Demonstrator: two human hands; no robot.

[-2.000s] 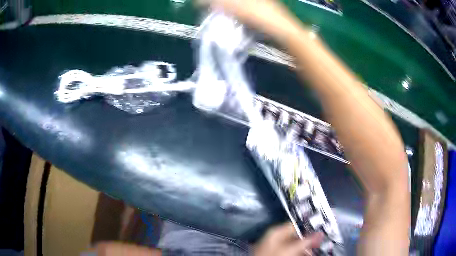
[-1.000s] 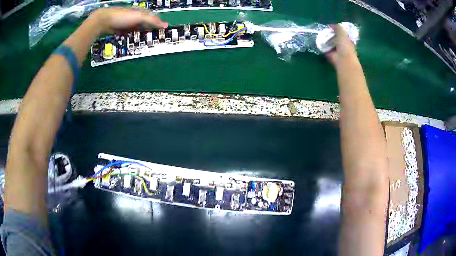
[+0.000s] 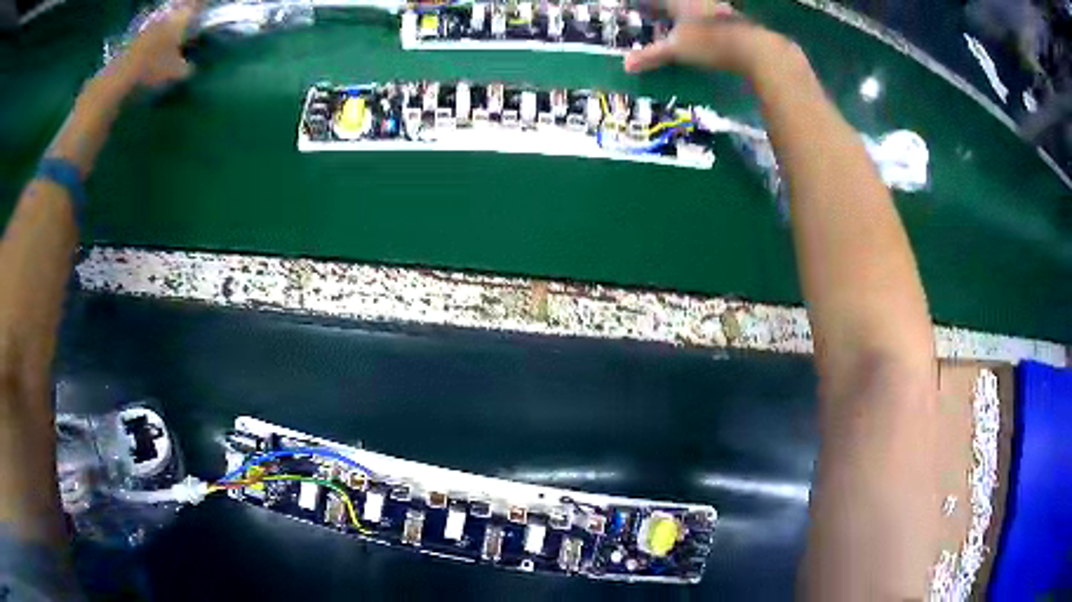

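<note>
My left hand is at the top left, beside the clear-bagged cord of the far power strip. My right hand is at that strip's right end, thumb apart from the fingers. Whether either hand grips is unclear. The far strip is cut off by the top edge. A second open strip lies below it on green, its bagged cord and white plug to the right. A third strip lies on the dark mat, with blue and yellow-green wires at its left end.
A speckled pale ledge divides the green surface from the dark mat. A bagged plug lies at the lower left. A cardboard box of small white parts and a blue bin are at the right.
My right hand has left the second strip's plug and moved left to the far strip. My left hand has left the second strip and moved left toward the far bagged cord. The view has shifted.
</note>
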